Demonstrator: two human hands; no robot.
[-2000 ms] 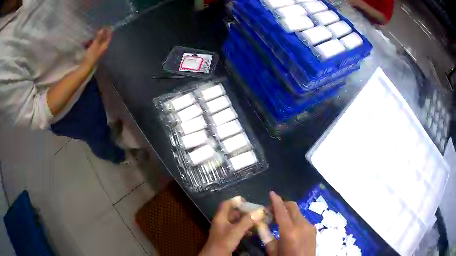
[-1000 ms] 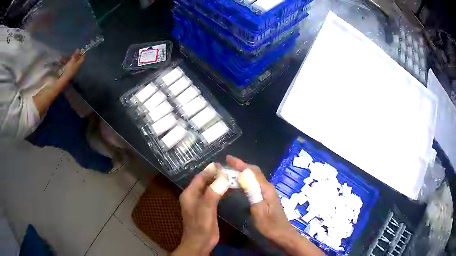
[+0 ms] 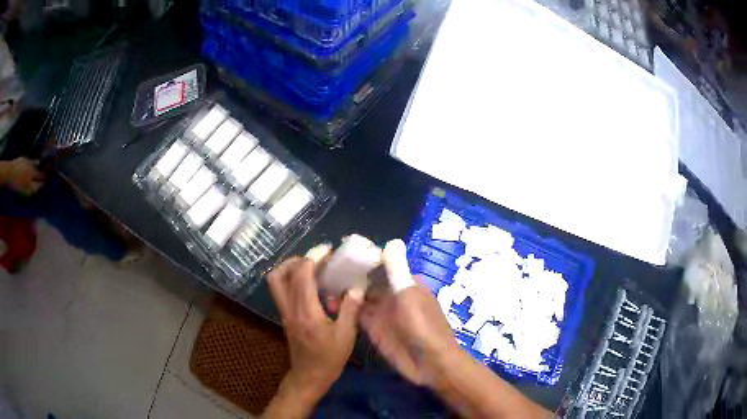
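A white cylindrical body (image 3: 350, 263) is held up between my hands in front of the bench edge. My left hand (image 3: 315, 307) grips it from the left side. My right hand (image 3: 401, 307), with cream finger cots, is against its right side; its fingertips are blurred, and any small part in them is hidden. The clear blister tray (image 3: 315, 190) of white bodies lies left of my hands, with unfilled ribs at its near end. The blue parts tray (image 3: 573, 299) with a heap of small white parts (image 3: 512, 286) lies to the right.
Stacked blue trays (image 3: 303, 61) stand at the back. A large white sheet or tray (image 3: 545, 123) lies behind the parts tray. A tray of rod parts (image 3: 620, 360) and clear bags (image 3: 708, 286) are at right. A clear pack (image 3: 170, 94) and a person's hand (image 3: 23, 175) are at left.
The view has swung right, so bench things appear further left. My hands now hold the white body upright and more visible; my fingers have shifted around it. The coworker's arm has drawn back.
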